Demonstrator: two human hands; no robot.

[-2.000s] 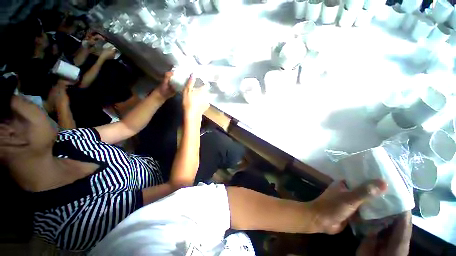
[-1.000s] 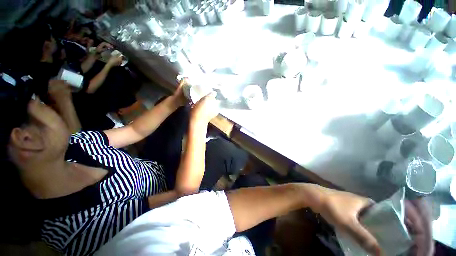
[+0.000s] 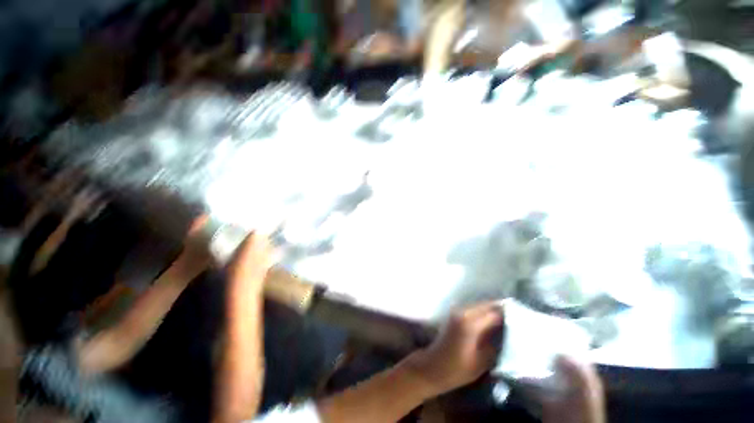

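The picture is strongly blurred. A white cylinder [image 3: 539, 340] is held between my two hands at the lower right, above the table's near edge. My left hand [image 3: 470, 345] grips its left side, with the fingers curled. My right hand [image 3: 579, 390] is at its lower right side, partly cut off by the bottom edge of the picture. The cylinder's rim and any film on it cannot be made out.
A brightly lit white table [image 3: 413, 273] with a brown wooden edge [image 3: 364, 318] spans the view. Blurred white cylinders lie on it near my hands and at the far left. A neighbour's hands [image 3: 236, 248] hold a pale piece at the left edge. People are behind the table.
The view has swung up and to the right, so the table's far side now shows. My hands and the cylinder appear further left, with the cylinder's side turned differently.
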